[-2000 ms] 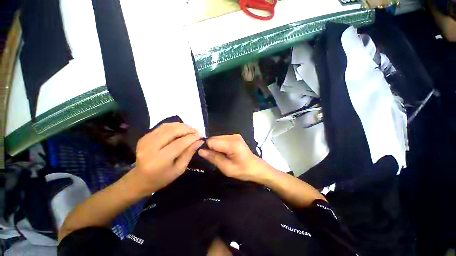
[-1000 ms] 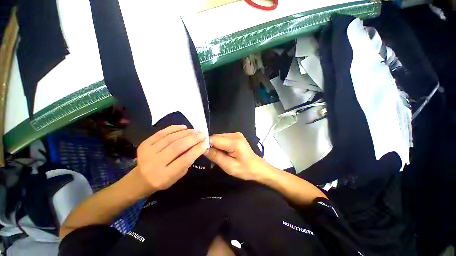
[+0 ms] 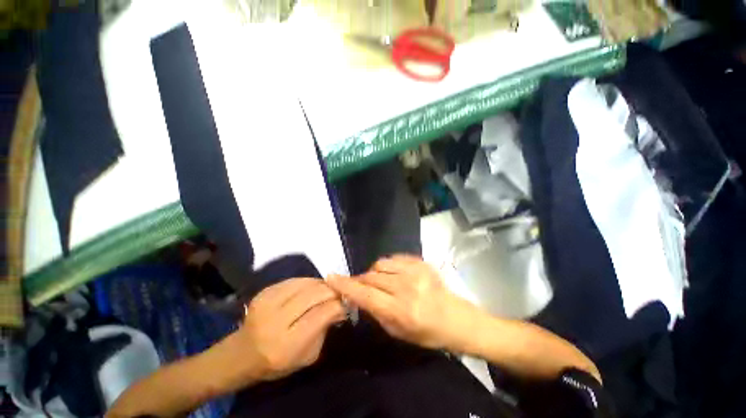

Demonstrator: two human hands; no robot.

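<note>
A white fabric piece [image 3: 270, 180] lies over a dark panel [image 3: 200, 131], running from the white table down over its front edge to my lap. My left hand [image 3: 296, 325] and my right hand [image 3: 409, 300] pinch the lower end of the layered fabric together, fingertips nearly touching. The fingertips are blurred, and the exact grip on the edge is partly hidden. Red-handled scissors [image 3: 423, 54] lie on the table behind, to the right.
The table's green ruler-marked edge [image 3: 474, 106] crosses in front. Another dark panel [image 3: 78, 114] lies at far left. Dark and white cut pieces [image 3: 613, 212] hang at right. White scraps [image 3: 499, 261] and a blue basket [image 3: 155, 310] are below the table.
The view has tilted, so the hands and table sit lower and the scissors show more fully. My right fingers have moved over the fabric edge, closer against the left fingertips.
</note>
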